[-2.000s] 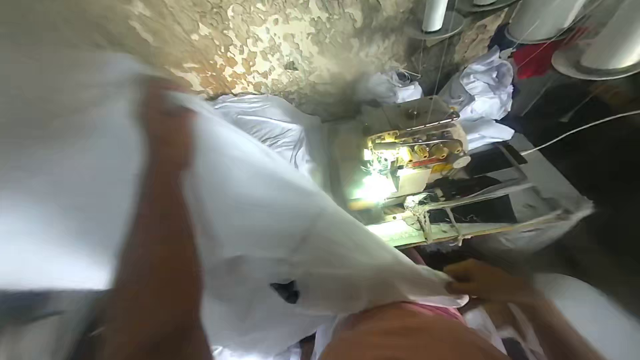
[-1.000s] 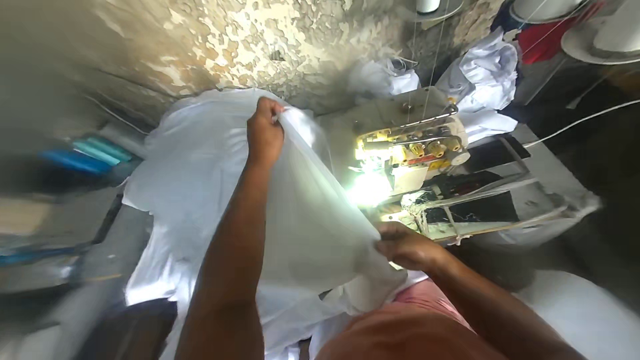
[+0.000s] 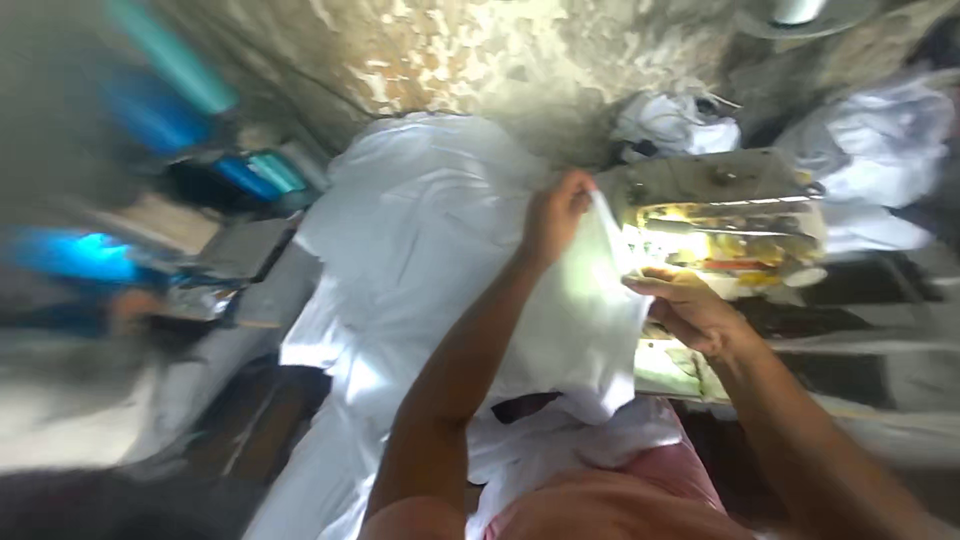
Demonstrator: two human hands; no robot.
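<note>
White fabric (image 3: 420, 217) lies in a large heap over the table and hangs down toward my lap. Its edge is pinched in my left hand (image 3: 559, 214), raised just left of the sewing machine (image 3: 727, 232). Lower and to the right, my right hand (image 3: 686, 304) grips the same edge between thumb and fingers, in front of the machine's lit front end. The cloth is stretched between both hands. Glare hides the needle area.
A rough, peeling wall (image 3: 450, 52) stands behind. White bundled cloth (image 3: 675, 127) lies behind the machine, with a bag of white material (image 3: 870, 142) to its right. A thread cone (image 3: 799, 11) is at the top right. Blurred blue and teal items lie left.
My hands have come closer together, both holding the fabric edge beside the machine. Two seconds ago my left arm was spread far out to the left. The view has swung left.
</note>
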